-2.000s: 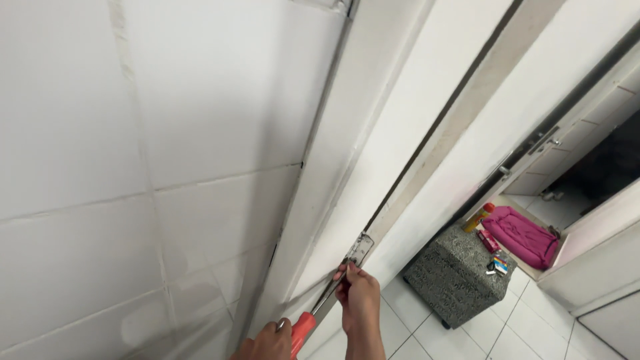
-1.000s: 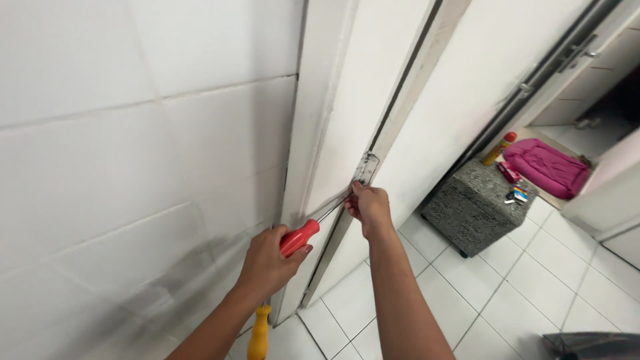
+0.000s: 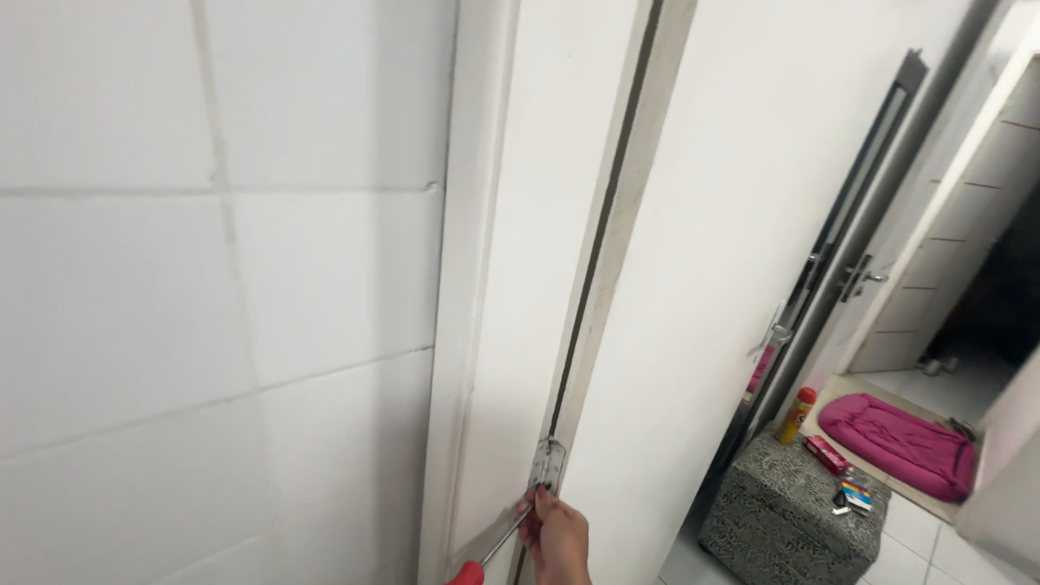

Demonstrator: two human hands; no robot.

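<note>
A metal door hinge (image 3: 548,463) sits in the gap between the white door frame (image 3: 528,244) and the white door (image 3: 691,203). My right hand (image 3: 556,536) is at the hinge's lower part, its thumb and fingertips pinched around the tip of a screwdriver with a red handle (image 3: 467,574); whether a screw is between them cannot be told. The screwdriver's shaft slants up to the right toward the hinge. My left hand is outside the view, below the bottom edge.
A patterned ottoman (image 3: 800,508) at the lower right bears a spray can (image 3: 796,414), a red box (image 3: 827,455) and small items. Behind it lies a pink pet bed (image 3: 902,443). White wall tiles (image 3: 325,284) stand at the left. Another door has a handle (image 3: 876,278).
My left hand, seen on the red screwdriver handle a second ago, is out of view. My right hand stays at the hinge. The view has shifted upward; the yellow handle seen before is out of view.
</note>
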